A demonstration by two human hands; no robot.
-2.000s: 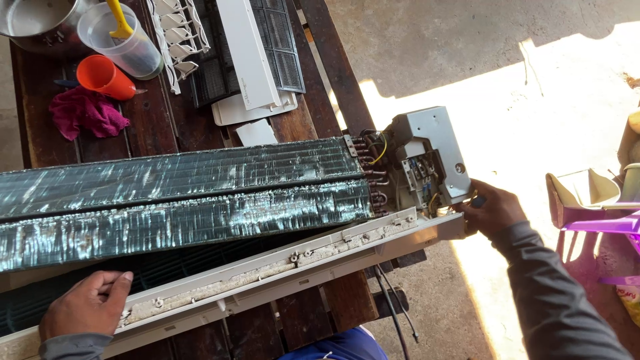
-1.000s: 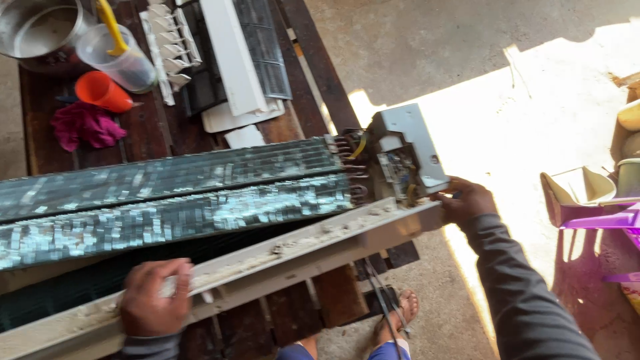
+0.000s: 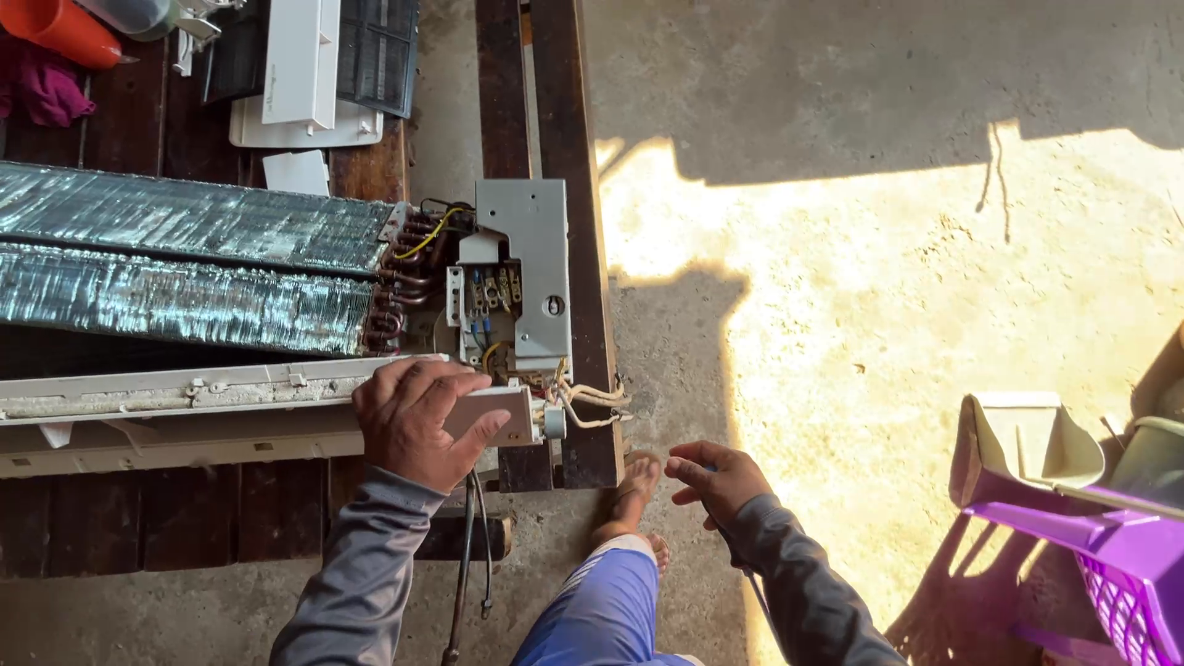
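Observation:
An air conditioner indoor unit lies across the table, its finned coil (image 3: pixel 203 250) at the left and a grey metal electrical box cover (image 3: pixel 536 268) at the right end. My left hand (image 3: pixel 421 421) rests on the right end of the white plastic drain tray (image 3: pixel 185 393), fingers over its upper edge. Beside that hand are a small motor (image 3: pixel 553 423) and loose pale wires (image 3: pixel 592 400). My right hand (image 3: pixel 721 481) is off the table, fingers curled; a thin dark item runs below the wrist, and whether the fingers hold it is unclear.
The slatted wooden table (image 3: pixel 185 518) ends near the box. White panels (image 3: pixel 301 65), dark filters (image 3: pixel 379 55), an orange cup (image 3: pixel 60 32) and a magenta cloth (image 3: pixel 42 83) are at the upper left. Dark pipes (image 3: pixel 462 573) hang down. A purple plastic chair (image 3: pixel 1110 555) and a dustpan (image 3: pixel 1027 439) are at right.
My left hand has moved right along the tray to its end. My right hand has left the corner by the electrical box and is now off the table. The view has shifted right.

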